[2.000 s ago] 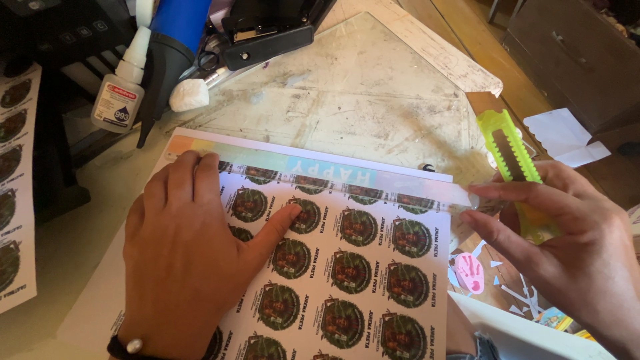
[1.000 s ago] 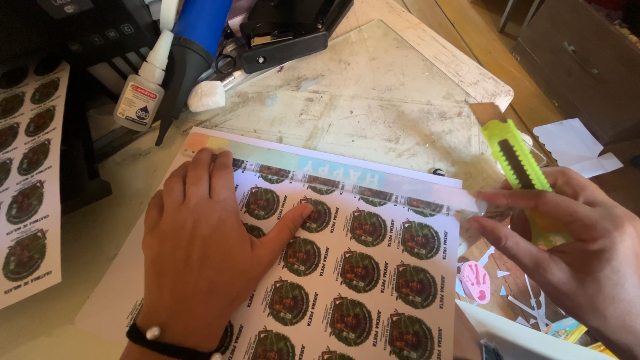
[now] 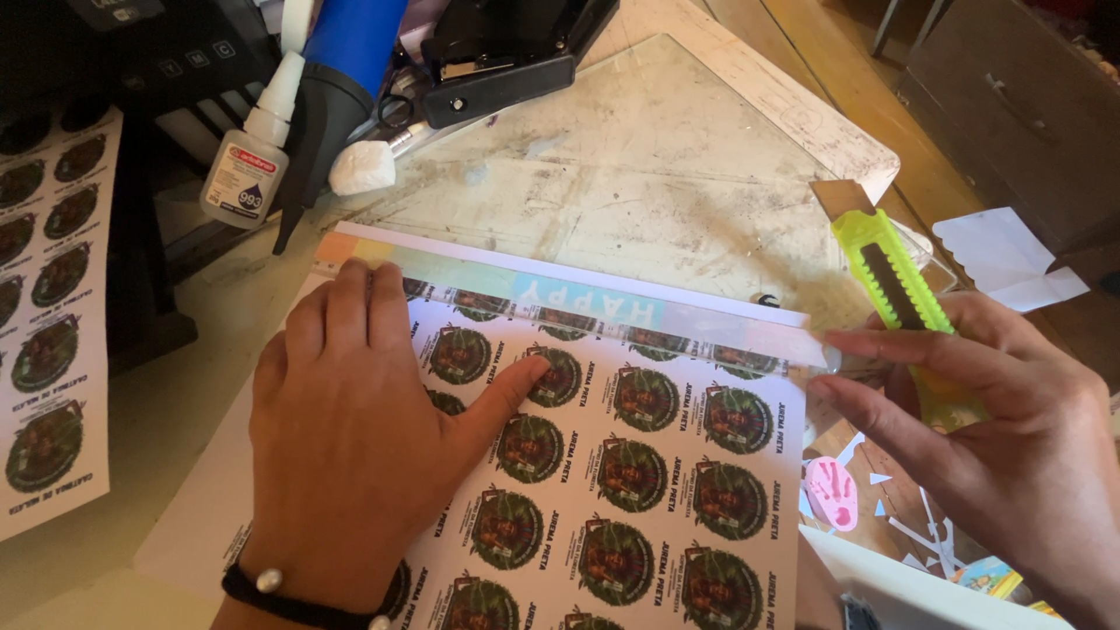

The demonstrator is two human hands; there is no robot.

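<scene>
A white sheet printed with rows of round labels (image 3: 630,472) lies on the table, over another pale sheet. My left hand (image 3: 359,429) rests flat on it, thumb stretched to the right and fingertips at its upper edge. Along that edge runs a clear plastic strip (image 3: 595,328), with a coloured printed band showing through or above it. My right hand (image 3: 971,402) pinches the strip's right end between thumb and forefinger. The same hand also holds a yellow-green utility knife (image 3: 892,280), its wide blade pointing up and left, away from the sheet.
A glue bottle (image 3: 249,171), a blue and black tool (image 3: 337,96), a white lump (image 3: 363,168) and a black stapler (image 3: 507,74) stand beyond the sheet. A glass plate (image 3: 647,149) lies on the table. Another label sheet (image 3: 57,324) hangs at left. Paper scraps (image 3: 1006,258) lie at right.
</scene>
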